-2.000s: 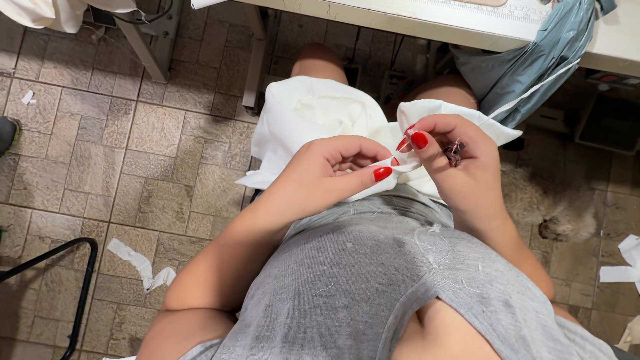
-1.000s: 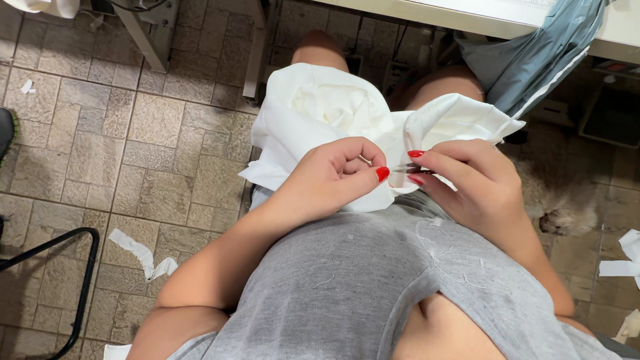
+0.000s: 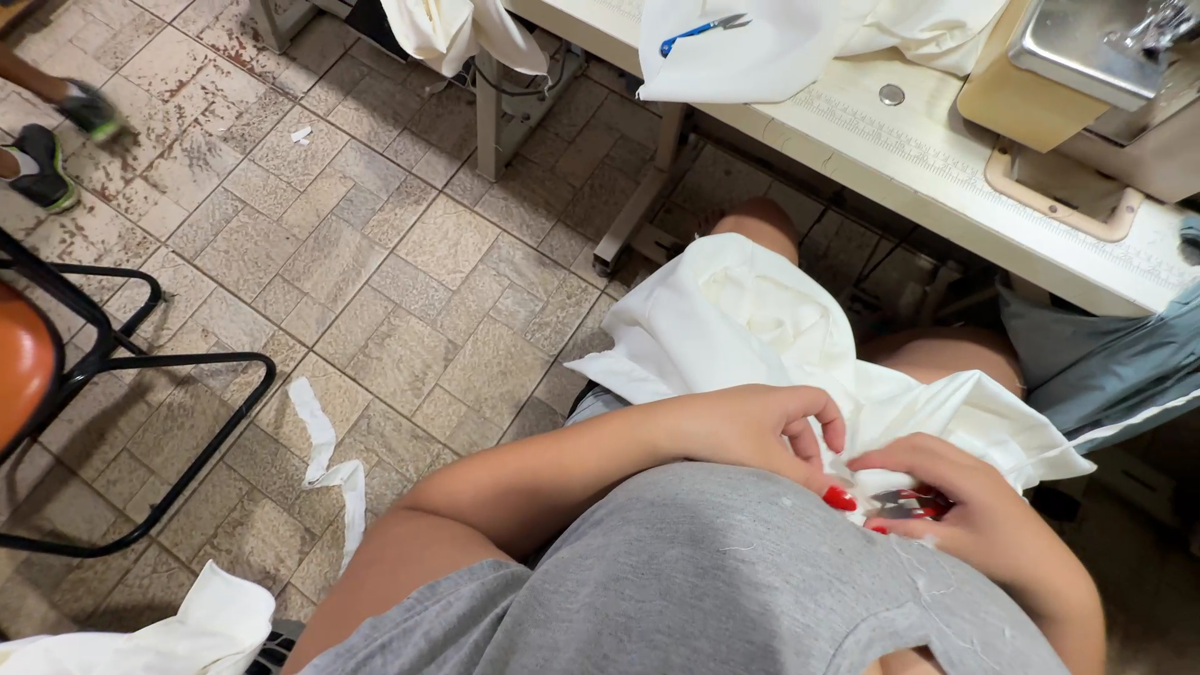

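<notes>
White fabric (image 3: pixel 741 309) lies bunched across my lap. My left hand (image 3: pixel 783 436) pinches an edge of it close to my grey shirt, thumb and fingers together at the cloth. Just to the right, my right hand (image 3: pixel 966 497) holds small red-handled thread snips (image 3: pixel 905 503) in its palm, their metal blades pointing toward the left thumb. The fingertips of that hand also touch the cloth. The exact spot between the two hands is partly hidden by the fingers.
On the sewing table (image 3: pixel 834 131) ahead are white cloth, blue-handled snips (image 3: pixel 698 33) and a sewing machine (image 3: pixel 1116 84). Grey-blue fabric (image 3: pixel 1097 366) hangs at right. A black-framed chair (image 3: pixel 141 361), fabric strips (image 3: pixel 328 459) and a person's shoes (image 3: pixel 42 169) are at left.
The view has swung left and upward, showing more table and floor. Both hands have come lower, nearer my belly, still at the white fabric. The red-handled snips now show more clearly in the right hand.
</notes>
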